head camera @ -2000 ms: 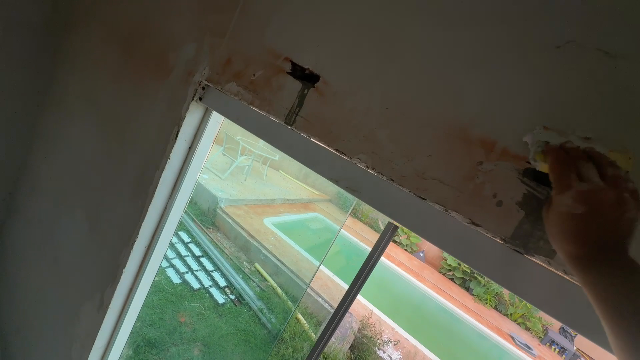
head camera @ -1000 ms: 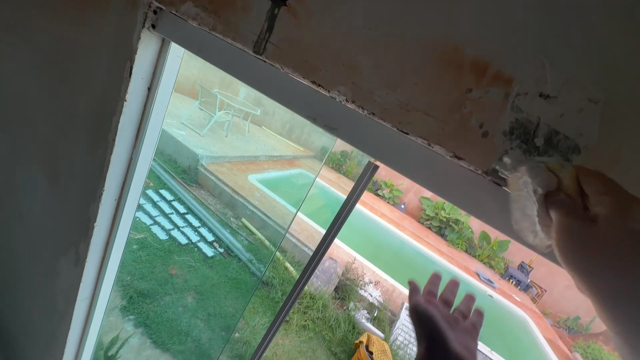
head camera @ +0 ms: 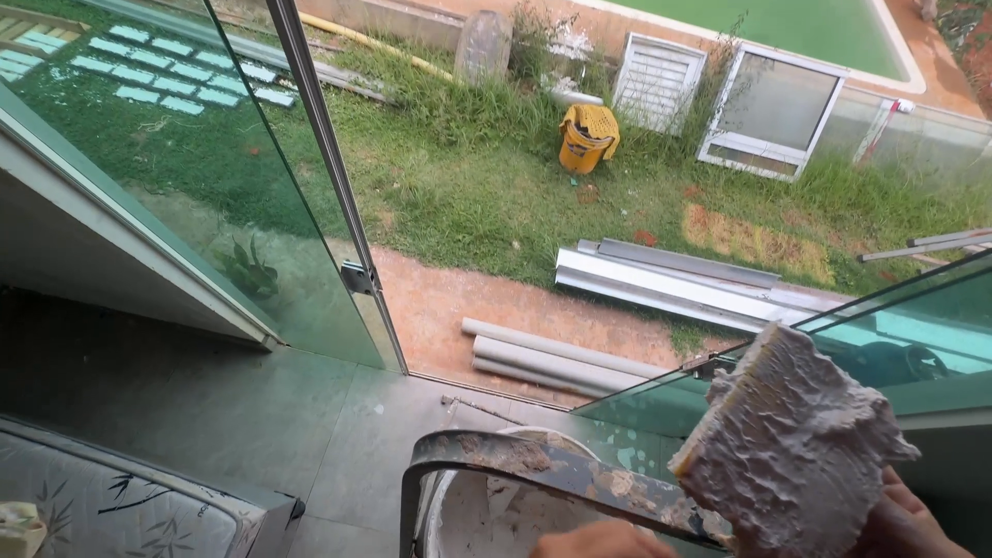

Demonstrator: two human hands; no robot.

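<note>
A block, perhaps a sponge with a yellowish edge, is thickly coated in wet grey-white plaster (head camera: 790, 446) at the lower right. My right hand (head camera: 903, 519) holds it from below and the right, and the block hides part of that hand. At the bottom edge, my left hand (head camera: 604, 540) is cut off by the frame, beside the plaster-stained metal top rail of a ladder (head camera: 535, 461); whether it grips anything cannot be seen. Below the rail stands a whitish bucket (head camera: 446, 504) with plaster residue inside.
Glass door panels (head camera: 341, 310) stand at left and right. A mattress (head camera: 116, 496) lies lower left on the tiled floor (head camera: 341, 457). Outside are pipes (head camera: 542, 360), metal profiles (head camera: 659, 287), a yellow bucket (head camera: 581, 151), window frames (head camera: 775, 108) and a pool.
The view has swung down from the wall above the door frame. My right hand has left the wall and now holds the coated block over the ladder. My left hand, earlier raised with spread fingers, is beside the rail.
</note>
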